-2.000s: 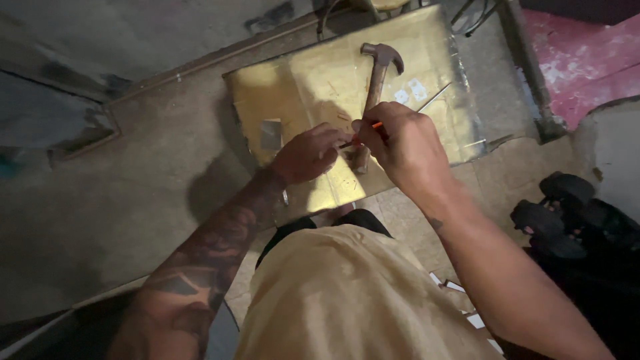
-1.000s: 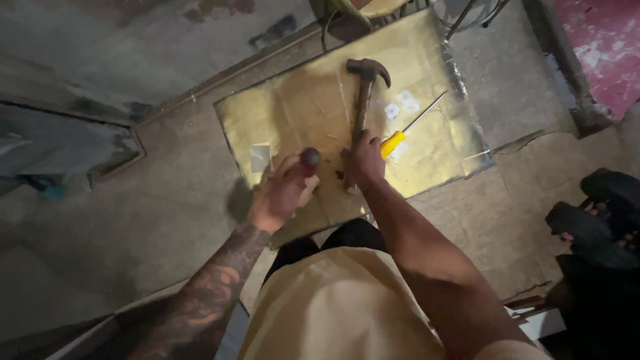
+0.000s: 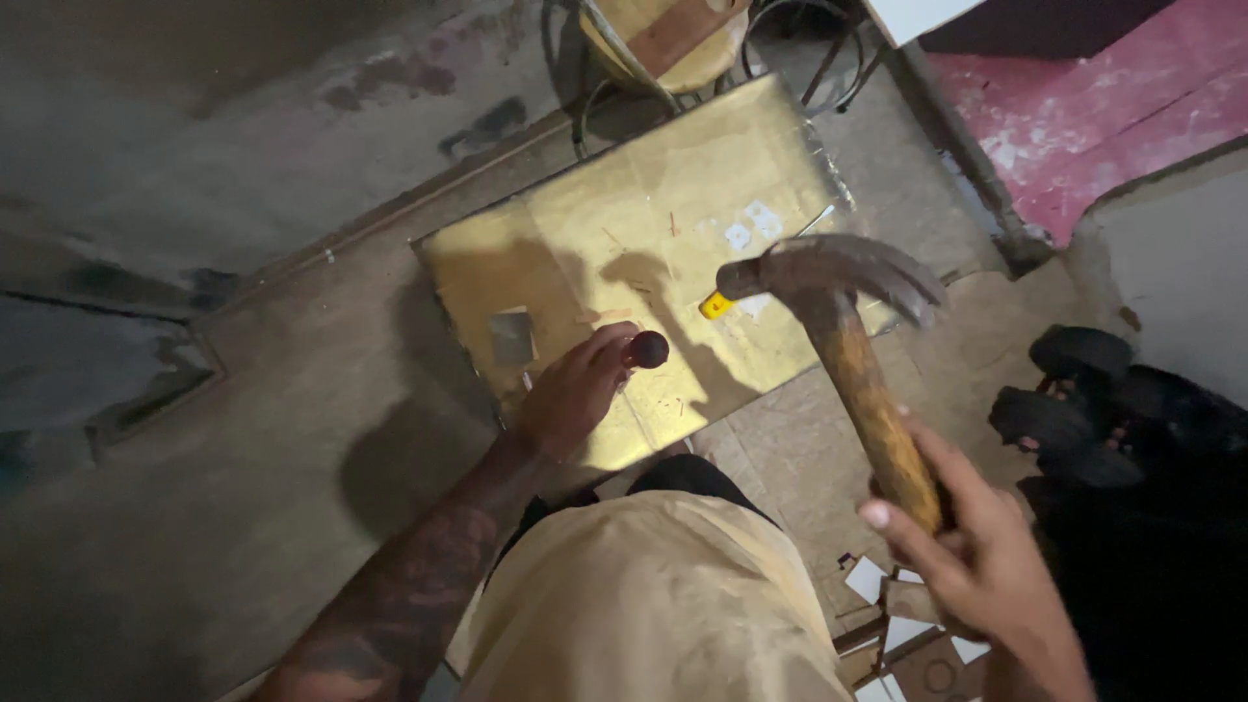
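My right hand (image 3: 975,546) grips the wooden handle of a claw hammer (image 3: 858,361), raised above the table's near right edge. My left hand (image 3: 575,390) is closed around an upright tool with a dark red rounded handle end (image 3: 646,349); its lower part is hidden by the hand. Beneath is a low table with a shiny gold-coloured covering (image 3: 624,195). A screwdriver with a yellow handle (image 3: 717,305) lies on it, partly behind the hammer head. White cut-out pieces (image 3: 751,226) lie near the screwdriver's shaft. A grey square piece (image 3: 512,336) rests left of my left hand.
A chair with a round yellowish seat (image 3: 673,39) stands beyond the table's far edge. Cut pieces of white and brown board (image 3: 902,624) lie on the floor at lower right. Dark objects (image 3: 1063,409) are at the right, and a wall (image 3: 292,107) runs along the upper left.
My right hand has lifted the hammer off the table and moved right. The yellow screwdriver, by my right hand one second ago, lies on the table. My left hand still holds the dark-ended tool.
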